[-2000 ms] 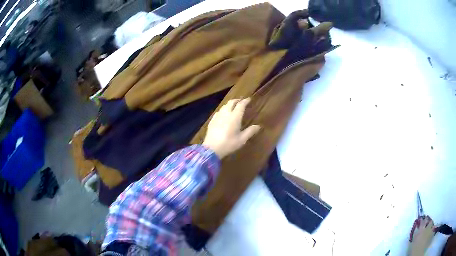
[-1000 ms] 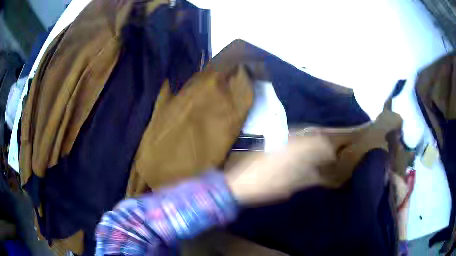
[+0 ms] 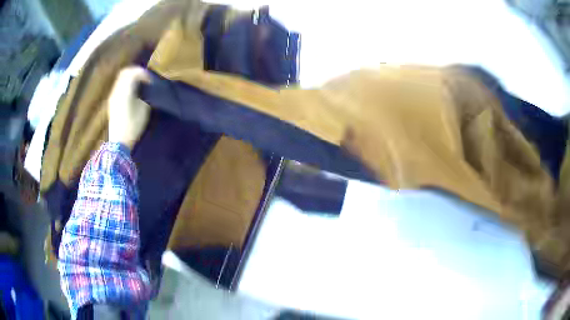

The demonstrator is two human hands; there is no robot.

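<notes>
My left hand [image 3: 128, 109], in a plaid sleeve, grips the end of a dark band on a brown and dark garment [image 3: 400, 119]. The garment is stretched across the white table from the left pile to the right edge, and is blurred. At the lower right edge a small blurred part of my right hand [image 3: 556, 306] shows, cut off by the frame; what it holds cannot be told. The scissors cannot be made out.
A pile of brown and dark garments [image 3: 81, 125] lies at the left of the white table [image 3: 300, 262]. A short dark piece [image 3: 312, 190] lies on the table under the stretched garment. A blue bin [image 3: 19, 290] stands at the lower left.
My left hand has moved from the middle to the left, pulling the garment's end out over the pile. The red scissor handles seen earlier at the right are no longer visible.
</notes>
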